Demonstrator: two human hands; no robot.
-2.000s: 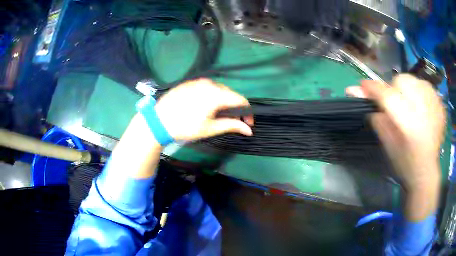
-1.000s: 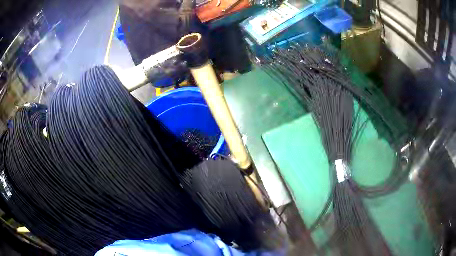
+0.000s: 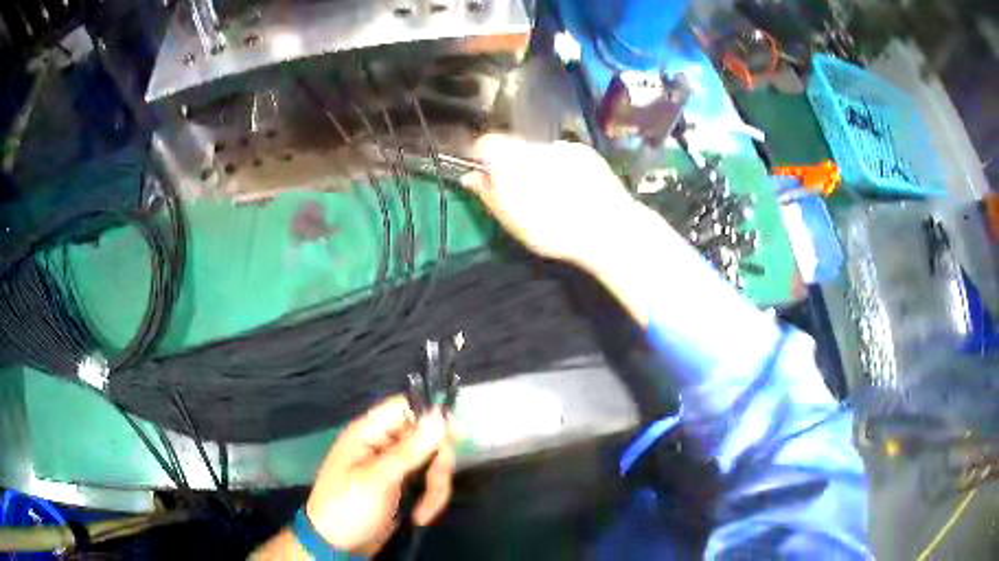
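My left hand point(image 3: 378, 473) holds a few black cable ends point(image 3: 435, 373) upright between thumb and fingers, above the bench's front edge. My right hand point(image 3: 539, 197) grips a narrow silver metal bar point(image 3: 440, 165) at the front of the press bed point(image 3: 257, 164). Several thin black cables run from the bed area down to the cable bundle point(image 3: 318, 362), which lies across the green mat point(image 3: 296, 247). A whitish tie point(image 3: 94, 371) is around the bundle at the left. The bar's far end is hard to make out among the cables.
The thick steel upper platen point(image 3: 340, 44) is above the bed. Small connectors point(image 3: 718, 225) cluster at right, beyond my right forearm. A light blue perforated basket point(image 3: 876, 132) and an orange-handled tool point(image 3: 808, 178) are further right. A pale pole point(image 3: 44, 537) is at lower left.
The view has swung from the hanging cable hanks back to the press. Both hands are back in view, the left with cable ends and the right with the bar; the hands no longer hold the wide bundle.
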